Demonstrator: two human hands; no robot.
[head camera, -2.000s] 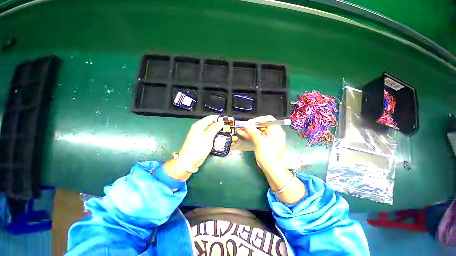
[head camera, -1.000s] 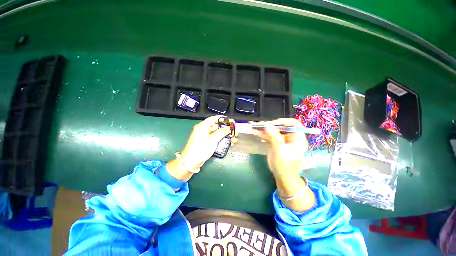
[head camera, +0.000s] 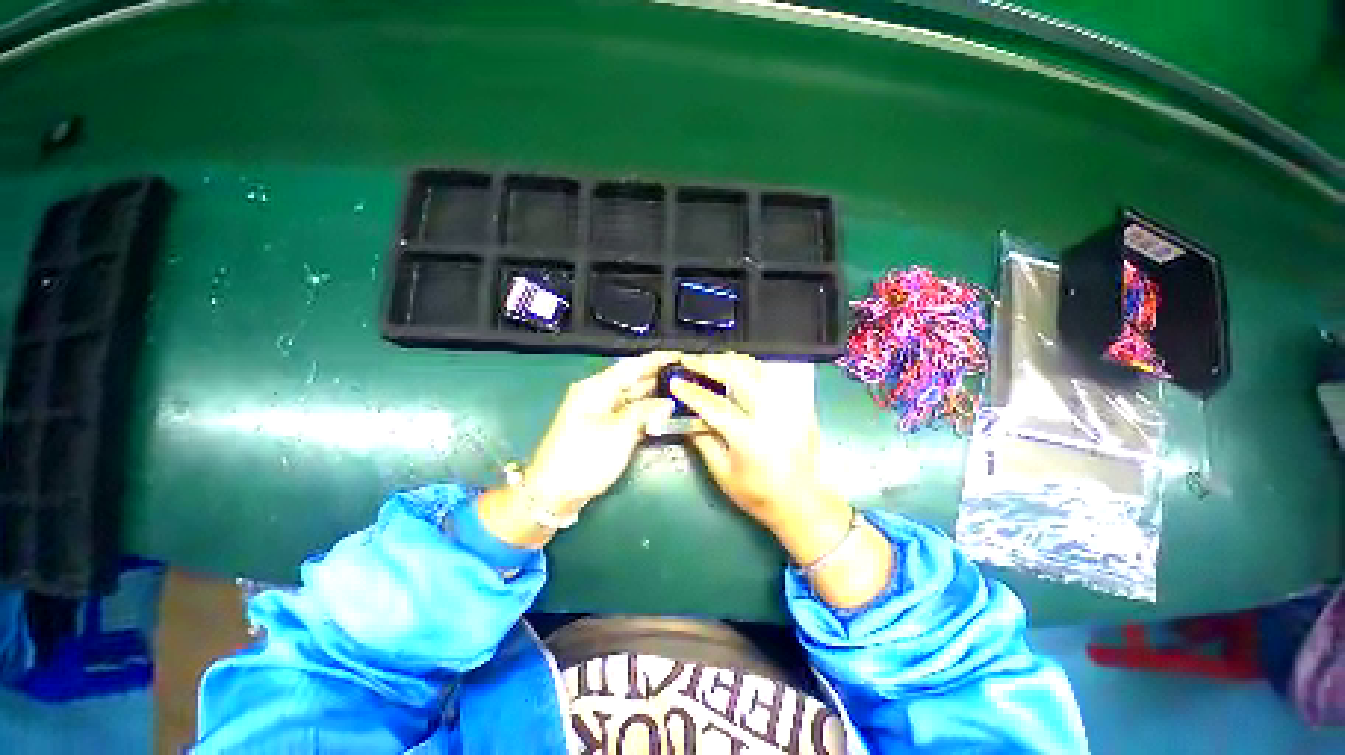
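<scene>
A small black device housing (head camera: 682, 387) is held between both hands, just below the parts tray, mostly hidden by the fingers. My left hand (head camera: 602, 431) grips its left side. My right hand (head camera: 760, 440) grips it from the right, fingertips on its upper part. No tool shows in my right hand. The black parts tray (head camera: 395, 277) has two rows of square pockets. Three lower pockets hold units: one with a white part (head camera: 533, 300), a plain black one (head camera: 624, 307) and one with a blue line (head camera: 708, 304).
A red-blue wire pile (head camera: 918, 344) lies right of the tray. Beyond it are a clear plastic bag (head camera: 1065, 494) and a black bin (head camera: 1092, 303) with wires. A pale card (head camera: 791, 395) lies partly under my right hand. A second tray (head camera: 74, 387) stands far left. A small dark piece (head camera: 61, 134) lies upper left.
The pen-like tool has gone from my right hand, which has moved left onto the housing. The housing, seen opened out before, now looks like one compact dark piece between both hands.
</scene>
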